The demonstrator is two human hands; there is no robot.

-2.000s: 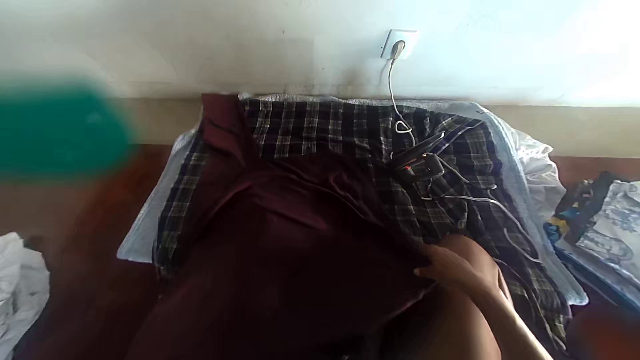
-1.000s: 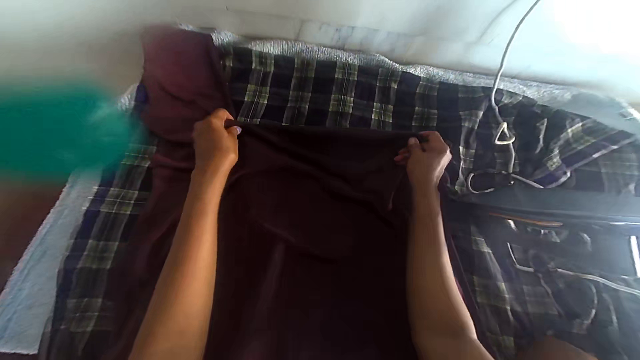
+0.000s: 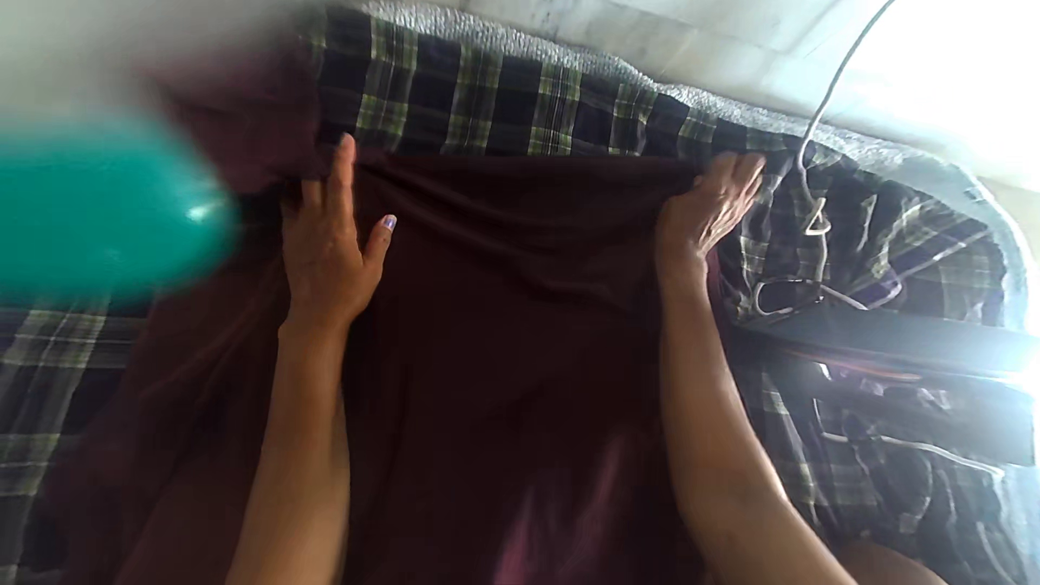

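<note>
A dark maroon cloth garment (image 3: 504, 349) lies spread over a plaid cloth (image 3: 475, 97). My left hand (image 3: 329, 244) rests flat on the garment near its upper left part, fingers pointing up and thumb apart, gripping nothing. At the garment's upper right corner is my right hand (image 3: 711, 203), bent at the wrist; its fingertips touch the cloth edge, and whether they pinch it cannot be told. Another maroon part of the garment (image 3: 244, 122) extends past my left hand toward the upper left.
A blurred green object (image 3: 106, 207) covers part of the left side. On the right lie a white cord (image 3: 845, 61) with a loop and a dark flat object (image 3: 902, 337). A pale textured cloth (image 3: 520, 41) shows along the wall (image 3: 723, 41).
Both hands held the garment's upper edge one second ago; my left hand has let go and lies flat with fingers extended. My right hand has its fingers stretched outward. The view has moved closer.
</note>
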